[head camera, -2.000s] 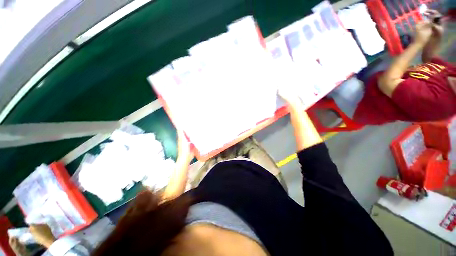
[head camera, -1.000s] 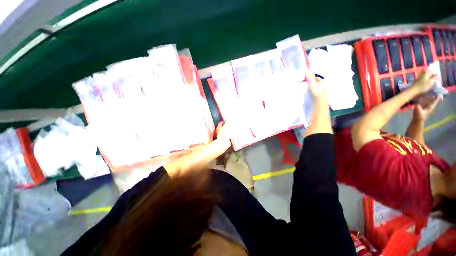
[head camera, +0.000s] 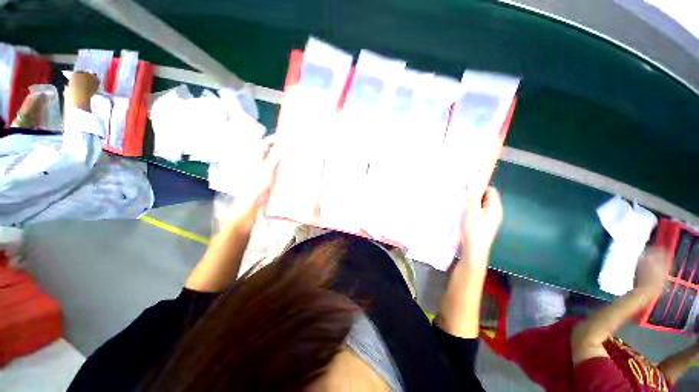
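A shallow red tray (head camera: 508, 115) is in front of my body at the bench edge, tilted in view. Rows of bagged products (head camera: 398, 153) fill it, mostly washed out by glare; their open bag ends stick out past the far rim. My left hand (head camera: 257, 184) is at the tray's left side and my right hand (head camera: 481, 222) is at its right side, both holding it. The fingers are partly lost in glare. The tray's underside is hidden.
A pile of empty bubble bags (head camera: 203, 126) lies left on the green bench (head camera: 552, 222). More bags (head camera: 625, 237) lie right, beside a red tray of dark pieces (head camera: 674, 279). A worker in red (head camera: 567, 344) is at right, one in pale clothing (head camera: 57, 176) at left. Red boxes (head camera: 27, 310) stand lower left.
My hands have gone from the smaller tray's earlier place to holding a filled tray before my body. The view has swung round. The larger tray seen to the left is no longer apparent.
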